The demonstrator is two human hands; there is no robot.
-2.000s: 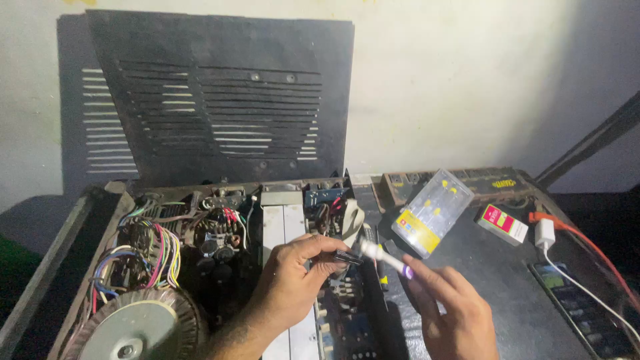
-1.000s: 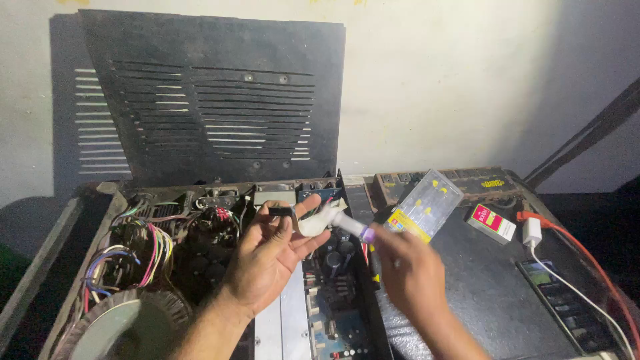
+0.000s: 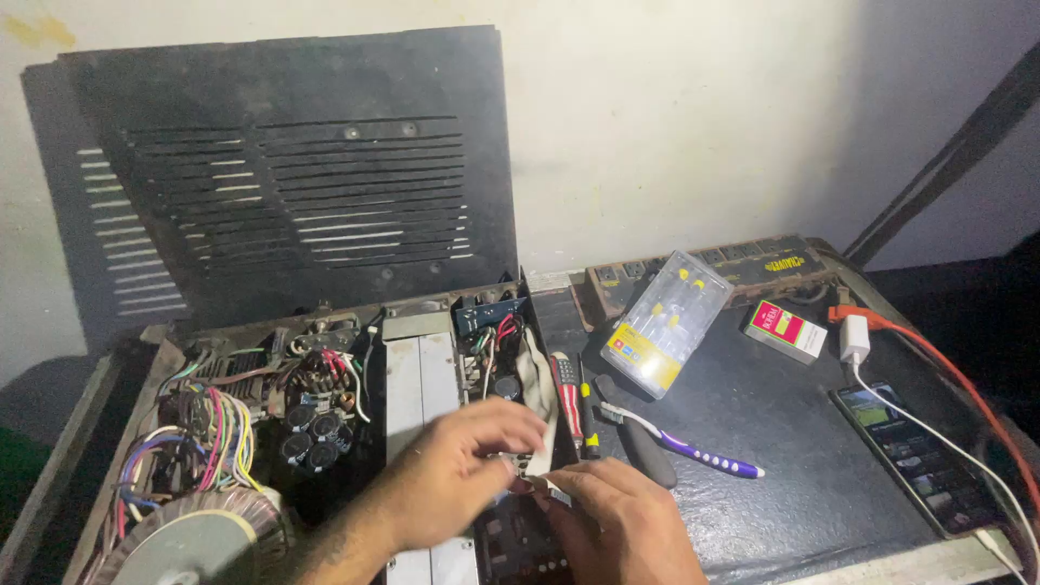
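An opened audio amplifier chassis holds a toroidal transformer (image 3: pixel 183 540), bundled wires, capacitors and a silver heatsink cover (image 3: pixel 422 382). From its right bay a flat whitish ribbon cable (image 3: pixel 536 390) runs down to the hands. My right hand (image 3: pixel 621 520) pinches the small connector at the cable's lower end, low over the circuit board. My left hand (image 3: pixel 455 471) is beside it, fingers curved and thumb tip near the connector; whether it grips anything is unclear. A purple and white toothbrush (image 3: pixel 691 451) lies right of the chassis, its head by a dark oblong object (image 3: pixel 646 447).
The slotted black metal cover (image 3: pixel 325 179) leans on the wall. To the right are a red-handled screwdriver (image 3: pixel 569 398), a yellow-black screwdriver (image 3: pixel 588 414), a clear plastic case (image 3: pixel 670 325), a power strip (image 3: pixel 715 272), a small box (image 3: pixel 785 331), a charger (image 3: pixel 853 337) and a phone (image 3: pixel 910 455).
My right hand has let go of the toothbrush, which now lies on the black surface. The ribbon cable's end, earlier raised in my left hand, is now low over the board, with both hands there.
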